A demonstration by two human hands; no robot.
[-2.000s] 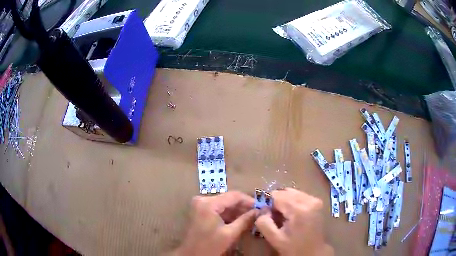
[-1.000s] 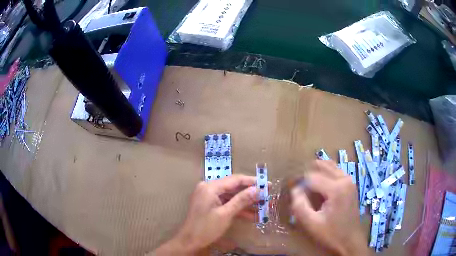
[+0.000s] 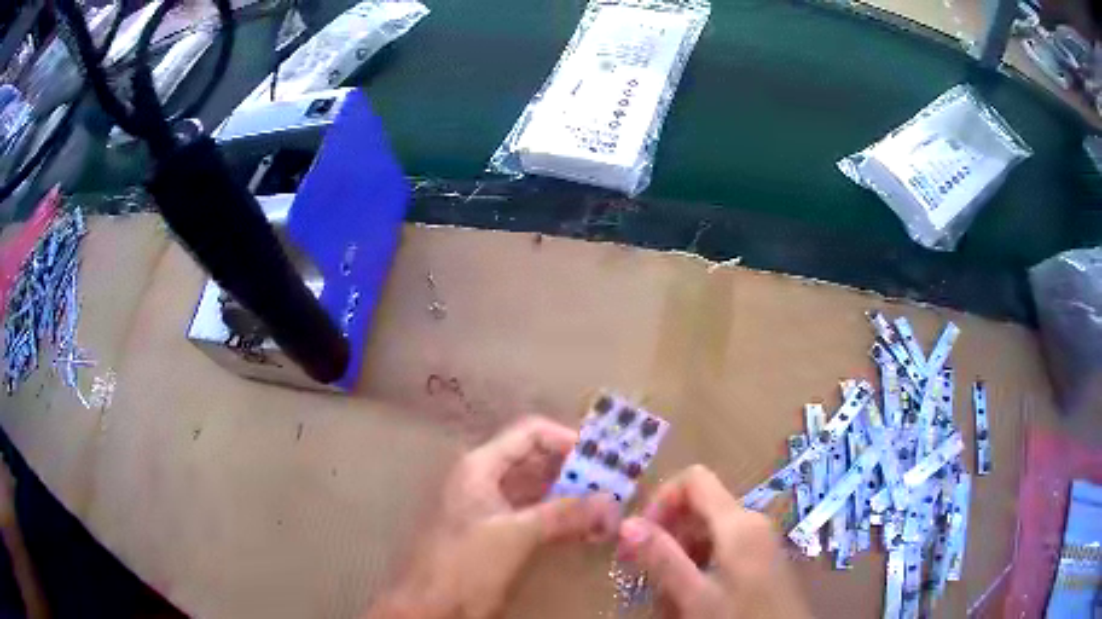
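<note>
A small white part-panel with rows of dark round parts is held tilted above the cardboard, low in the middle. My left hand is shut on its left and lower edge. My right hand is at its lower right corner, with thumb and forefinger close together; whether they grip the panel I cannot tell. The lower part of the panel is hidden by my fingers. A loose heap of separated PCB strips lies at the right. Clipped leads lie scattered below my hands.
A blue-violet bench machine with a thick black cylinder in front stands at the left. Thin strips are piled far left. Pink wrap lies at the right edge. Bagged white blocks sit on the green belt behind.
The strips my hands held are gone from them, and more strips lie on the heap's left side. The part-panel is off the cardboard and in my left hand. The bagged blocks have shifted right.
</note>
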